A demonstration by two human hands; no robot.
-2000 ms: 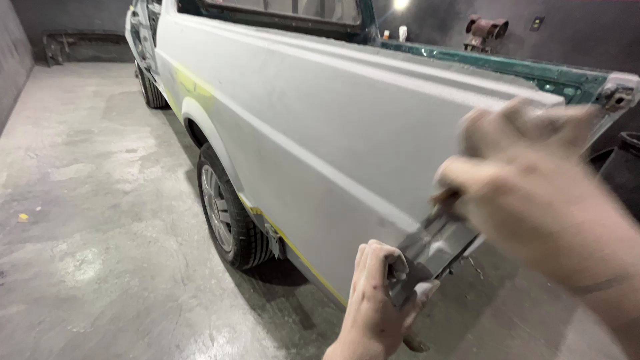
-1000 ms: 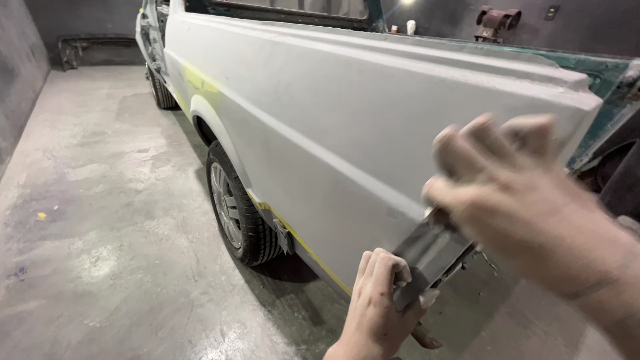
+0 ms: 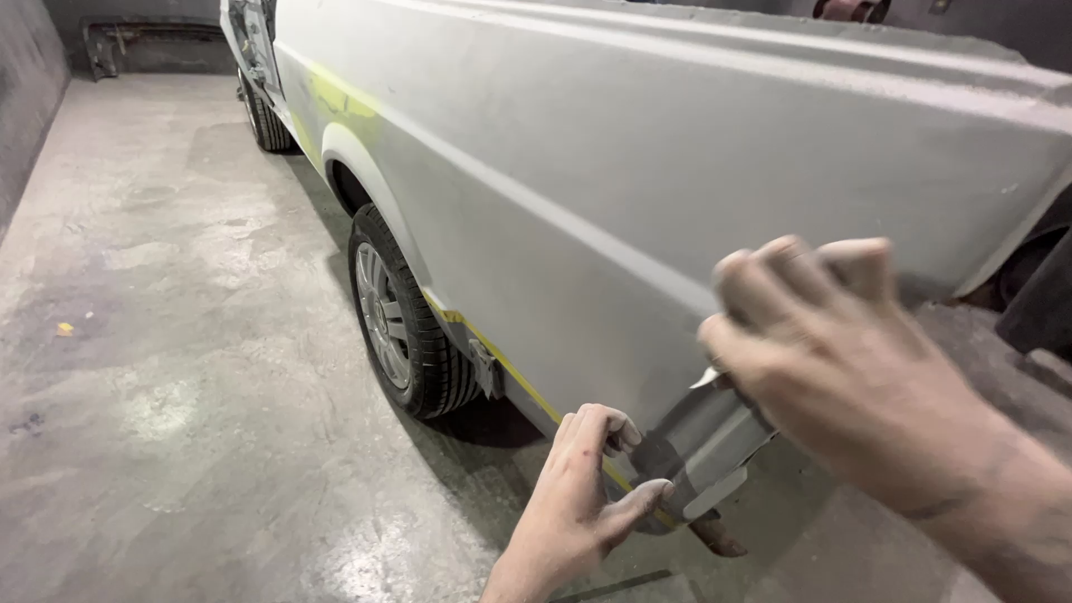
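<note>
A grey pickup bed side panel (image 3: 586, 184) runs across the view, with yellow tape (image 3: 528, 387) along its lower edge. At its low rear corner is a dark grey band (image 3: 699, 431); whether it is a separate strip cannot be told. My left hand (image 3: 586, 481) is beside the band's lower end, thumb and fingers apart around the panel's edge, with nothing seen held. Above the band, my right hand (image 3: 808, 335) has curled, slightly blurred fingers. A small white pointed piece (image 3: 708, 378) sticks out below its fingertips; the rest of that piece is hidden.
The rear wheel (image 3: 394, 318) stands on the concrete floor (image 3: 184, 377), with a bracket (image 3: 486, 368) behind it. A yellow-green patch (image 3: 339, 100) is above the wheel arch. A bumper-like part (image 3: 167, 46) lies by the far wall. A dark bin-like object (image 3: 1043, 293) is at right.
The view has moved closer to the panel's lower rear corner. My left fingers, earlier over the dark band, are now apart at its lower end. The white piece by my right hand has come into sight.
</note>
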